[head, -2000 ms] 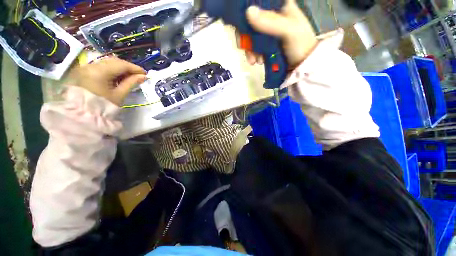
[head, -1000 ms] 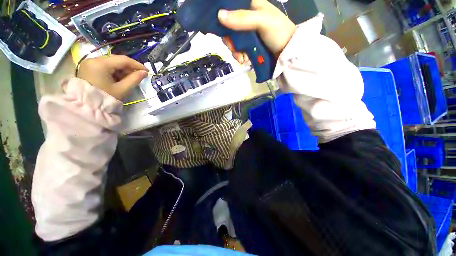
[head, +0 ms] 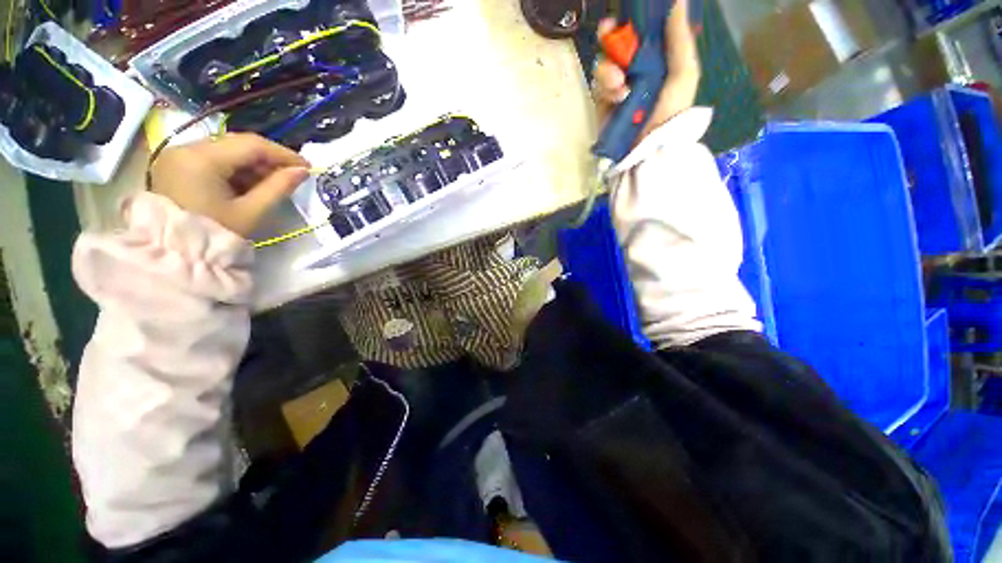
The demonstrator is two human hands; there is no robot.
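Note:
A black socket module (head: pixel 412 170) in a white panel (head: pixel 434 212) lies near the board's front edge, with a yellow wire (head: pixel 288 235) running out at its left end. My left hand (head: pixel 225 181) is at that end, thumb and forefinger pinched together. A brown wire (head: pixel 181 130) arcs from behind the units down to this hand and appears held; the fingertips hide its end. My right hand (head: pixel 672 88) grips the dark blue pistol-grip tool (head: pixel 637 108) with an orange trigger, right of the board. The tool's upper part is cut off by the top edge.
Another panel unit (head: pixel 280 55) with yellow, brown and blue wires lies behind, and one more (head: pixel 60 105) at far left. Brown wires (head: pixel 165 24) lie at the back. A dark round object (head: pixel 553 13) is at the board's rear right. Blue bins (head: pixel 835 264) stand right; striped cloth (head: pixel 445 302) hangs in front.
My right hand has carried the tool from over the units to the right, its nose away from the front module. My left hand has stayed at the module's left end.

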